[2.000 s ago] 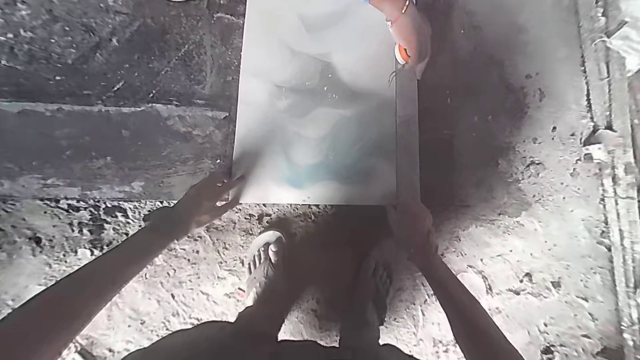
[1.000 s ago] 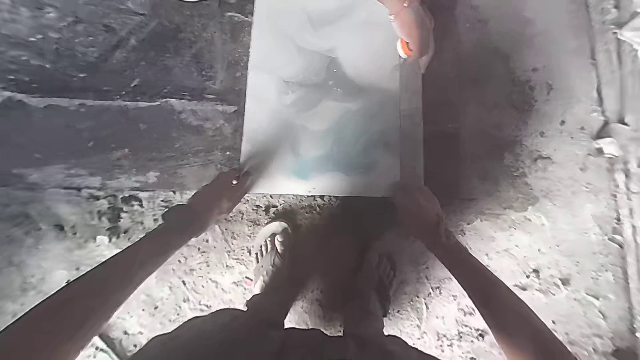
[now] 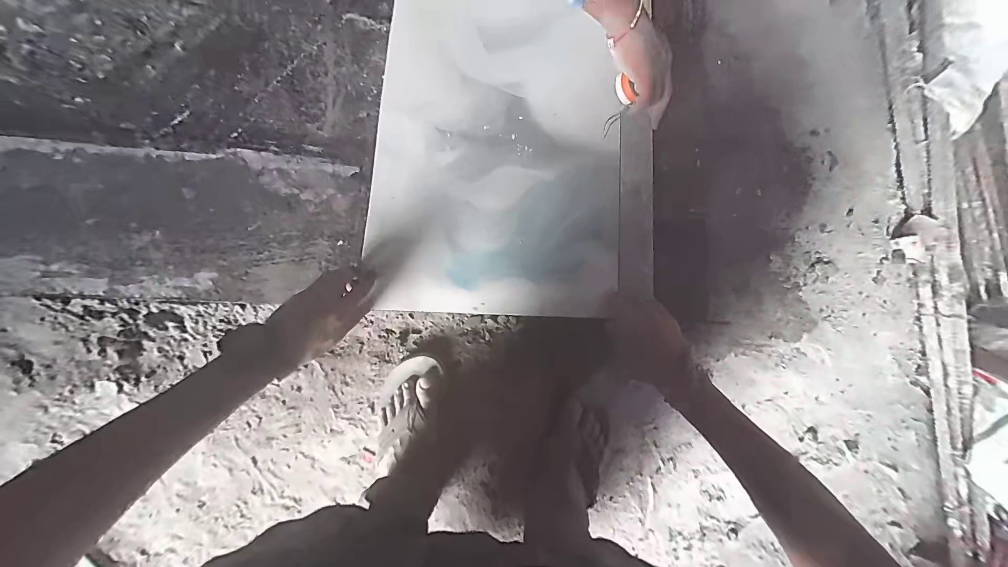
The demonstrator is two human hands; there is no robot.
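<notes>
A smooth, shiny pale sheet (image 3: pixel 504 181) lies flat, with blurred reflections on it. A straight flat bar (image 3: pixel 636 205) runs along its right edge. At the sheet's near left corner is my left hand (image 3: pixel 327 307), wearing a ring, with its fingertips at the edge. My right hand (image 3: pixel 650 339) is on the near end of the bar, at the sheet's near right corner; its fingers are in shadow. Another person's hand (image 3: pixel 642 63), with a thin band at the wrist, is at the bar's far part beside a small orange and white round thing (image 3: pixel 626 88).
Under the sheet's left side is a dark, worn slab (image 3: pixel 173 213). My feet, the left one (image 3: pixel 409 402) in better light, stand on rough, pale ground (image 3: pixel 276 449). Long narrow strips (image 3: pixel 937 315) run along the right side, with white material (image 3: pixel 972 63) at the upper right.
</notes>
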